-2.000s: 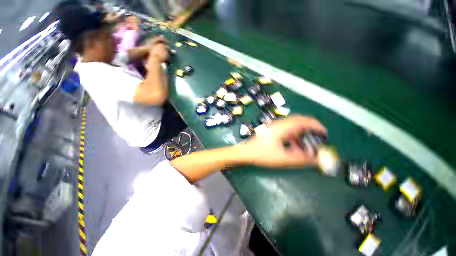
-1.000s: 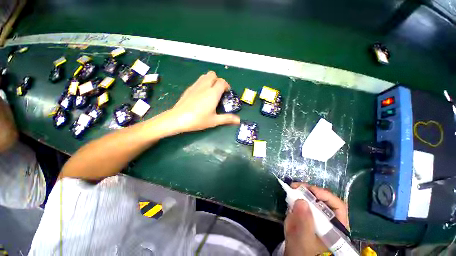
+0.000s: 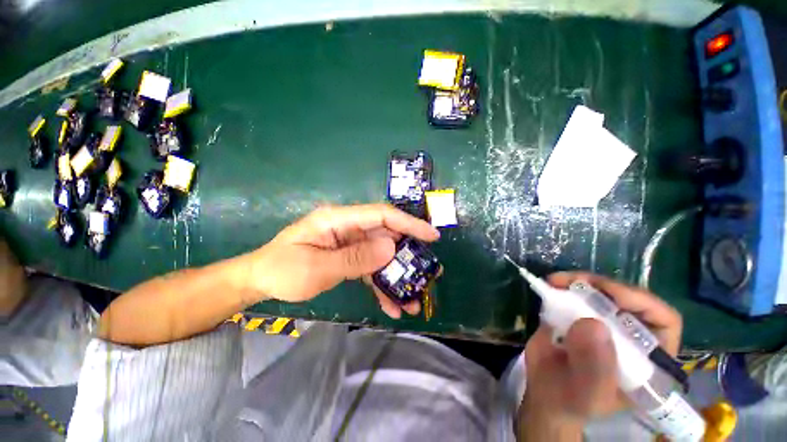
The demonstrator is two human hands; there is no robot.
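Observation:
My left hand (image 3: pixel 332 255) holds a black device housing (image 3: pixel 406 271) near the bench's front edge, its open side with the circuit board facing up. A yellow-edged battery edge (image 3: pixel 428 302) shows at its lower right. My right hand (image 3: pixel 595 354) grips the white glue dispensing syringe (image 3: pixel 604 332), its thin needle (image 3: pixel 515 263) pointing up and left, to the right of the housing and apart from it. One housing (image 3: pixel 409 179) with a silver-white battery (image 3: pixel 442 208) lies just beyond my left hand. Another housing (image 3: pixel 453 105) with its battery (image 3: pixel 442 69) lies farther back.
Clustered housings with batteries (image 3: pixel 103 173) lie at left on the green bench (image 3: pixel 293 112). A white paper scrap (image 3: pixel 585 160) lies right of centre. The blue glue dispenser controller (image 3: pixel 742 164) stands at right, with a clear hose (image 3: pixel 660 246) beside it. Another person's arm (image 3: pixel 10 280) shows at far left.
My left hand has picked up a housing and brought it nearer, towards the syringe. The view has shifted, and my right hand still holds the syringe.

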